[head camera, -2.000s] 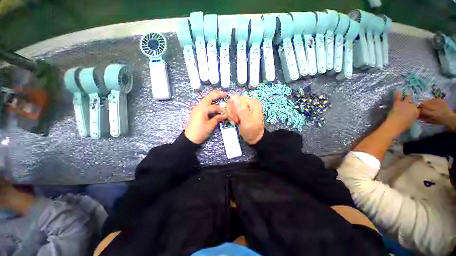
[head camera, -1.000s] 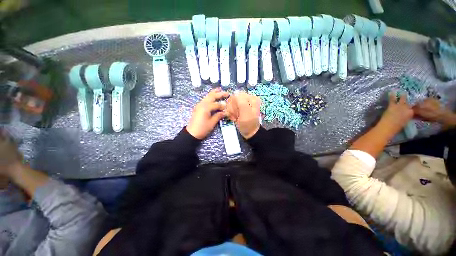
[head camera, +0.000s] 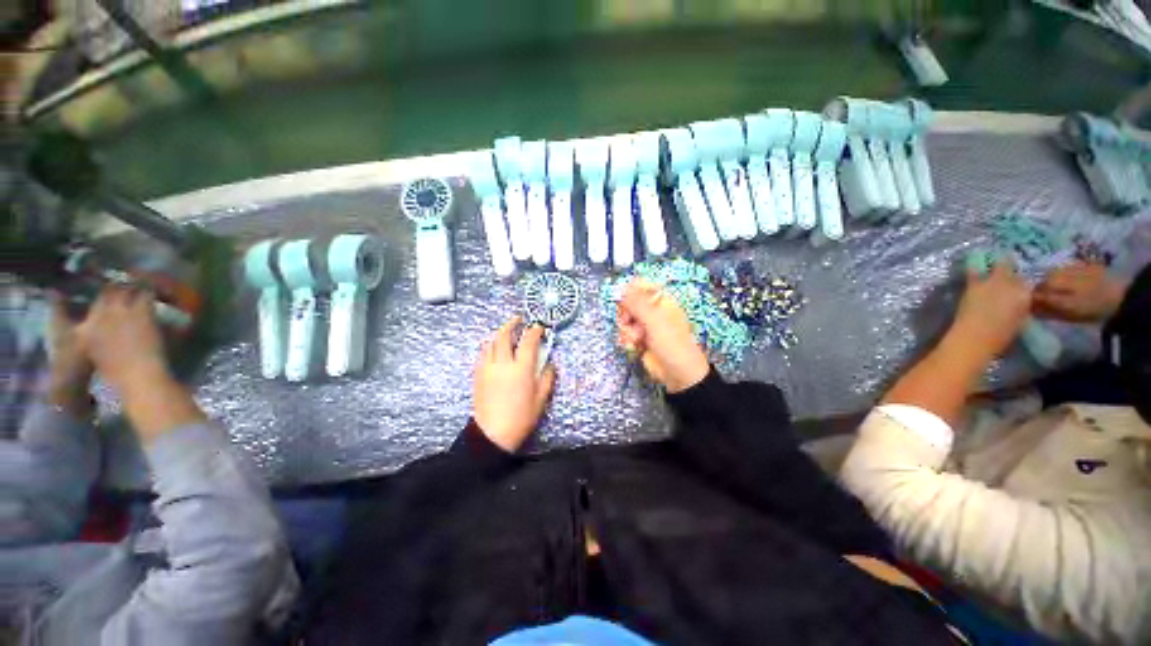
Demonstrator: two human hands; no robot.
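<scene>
A handheld fan lies in front of me, its round light-blue grille facing up. My left hand holds it by the handle, just below the head, and covers most of the handle. My right hand is to the right of the fan, at the left edge of the heap of small turquoise parts. Its fingers are bent together; whether they hold a small part cannot be told. A heap of small dark parts lies right of the turquoise heap.
A long row of fans stands along the back. One fan lies face up left of it; three fans stand farther left. Neighbours' hands work at the left and right. A green conveyor belt runs behind.
My hands have moved apart. The held fan's grille now shows above my left hand, and my right hand has moved to the turquoise heap. The view has tilted up; the left neighbour's hands have come in.
</scene>
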